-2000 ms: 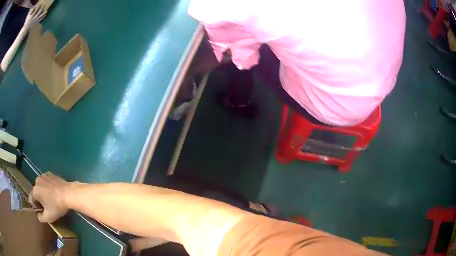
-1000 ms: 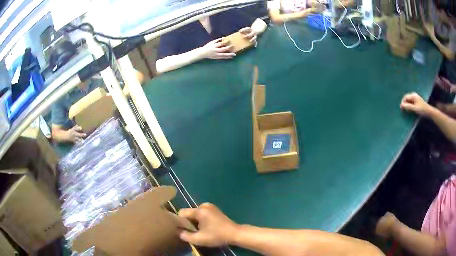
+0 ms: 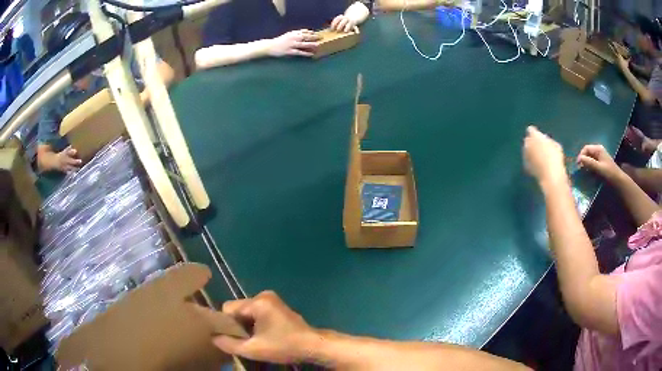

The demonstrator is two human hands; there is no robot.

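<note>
My right hand (image 3: 270,330) reaches in from the lower right and is closed on a side piece of a brown mailer box (image 3: 138,326). The box's wide flap with rounded ends stands raised at the lower left and covers part of the divided carton. My left hand is not in view. The divided carton (image 3: 168,233) is full of clear shiny zip-lock bags (image 3: 101,224) in rows. Another mailer box (image 3: 381,235) stands open on the green table, lid upright on its left side, with a blue card (image 3: 381,202) with a white square inside.
Two cream uprights (image 3: 170,130) stand beside the carton, near a metal seam (image 3: 221,264). Across the table a person holds a brown box (image 3: 335,42). A person in pink (image 3: 631,304) sits at the right, arms over the table. White cables (image 3: 435,54) lie at the back.
The view has swung from the floor and stool to the table and carton. Since one second ago, the pink-sleeved person's arms have come further over the table. My right hand still grips the box.
</note>
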